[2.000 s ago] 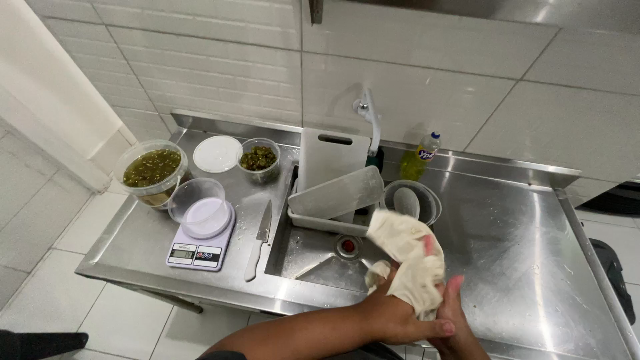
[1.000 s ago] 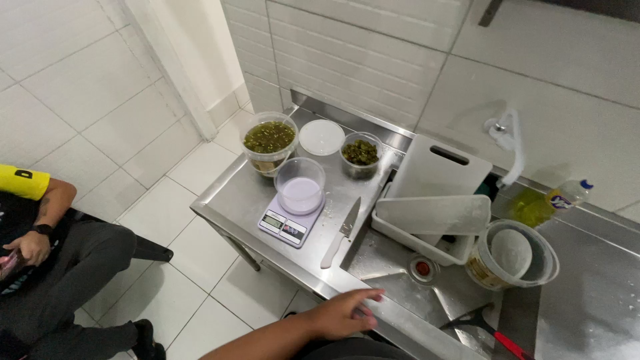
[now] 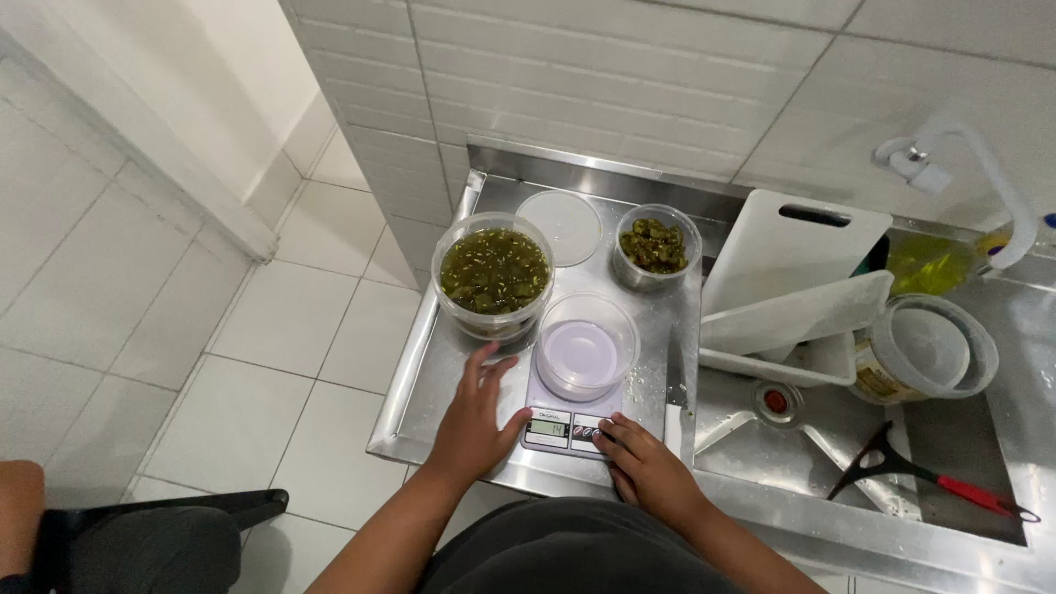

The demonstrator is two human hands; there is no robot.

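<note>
A lilac digital kitchen scale (image 3: 569,425) lies on the steel counter with a clear round plastic container (image 3: 587,346) on its platform. My left hand (image 3: 478,412) is spread at the scale's left edge, fingers apart, below a tub of sliced green pickles in liquid (image 3: 495,276). My right hand (image 3: 648,466) rests at the scale's lower right corner, fingertips by its buttons, holding nothing. A smaller tub of drained green slices (image 3: 654,247) stands behind, beside a round white lid (image 3: 561,227). A knife (image 3: 675,396) lies right of the scale.
In the sink (image 3: 775,404) at right are a white cutting board (image 3: 784,247), plastic trays (image 3: 796,318) and a red-handled squeegee (image 3: 924,474). A large plastic tub (image 3: 932,346), a yellow-green liquid bottle (image 3: 932,260) and a white faucet (image 3: 990,190) are there too. A seated person's leg (image 3: 157,549) shows lower left.
The pale cloth held in my hands two seconds ago is out of view. Both hands are now at the scale. The view has swung left and closer to the counter.
</note>
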